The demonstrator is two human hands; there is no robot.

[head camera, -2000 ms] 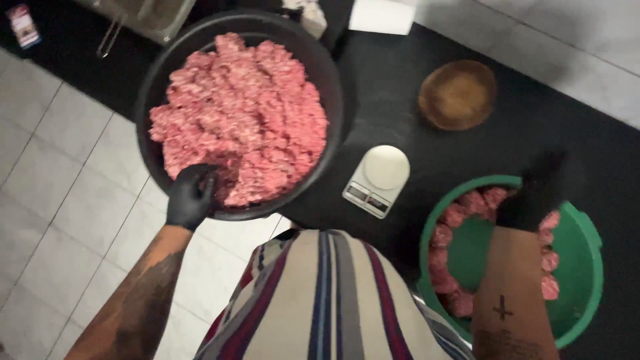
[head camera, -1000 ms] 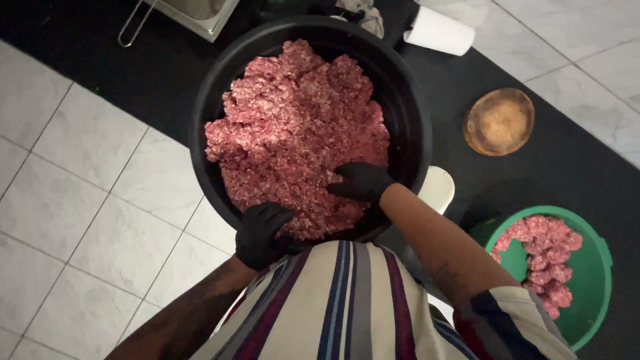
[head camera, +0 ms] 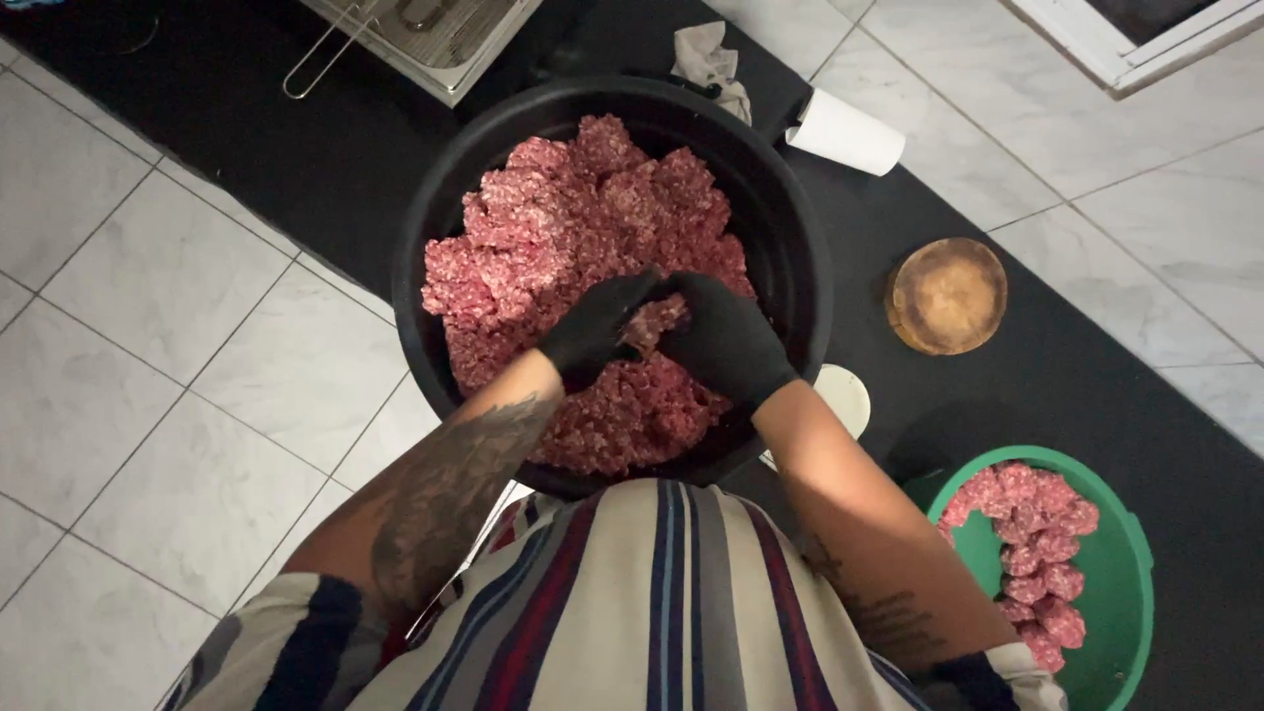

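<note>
A large black round tub (head camera: pixel 810 296) holds a big heap of raw ground meat (head camera: pixel 553 217). Over the near part of the heap, my left hand (head camera: pixel 602 326) and my right hand (head camera: pixel 726 341), both in black gloves, meet around a small lump of ground meat (head camera: pixel 654 324). The fingers of both hands curl on it from either side. At the lower right, a green plastic tub (head camera: pixel 1136 573) contains several balls of ground meat (head camera: pixel 1047 543), partly behind my right forearm. A white kitchen scale (head camera: pixel 844 400) shows beside the black tub, mostly hidden by the tub and my right arm.
On the black countertop (head camera: pixel 1106 415) are a round wooden block (head camera: pixel 948 296), a white cup (head camera: pixel 847 133) lying on its side and a crumpled cloth or paper (head camera: pixel 709 64). A metal tray (head camera: pixel 444 44) with a wire handle lies at the top left. The tiled floor is at left.
My right hand was over the green tub at first, then moved to the meat in the black tub. Now both hands are together around a lump of meat. The view has shifted.
</note>
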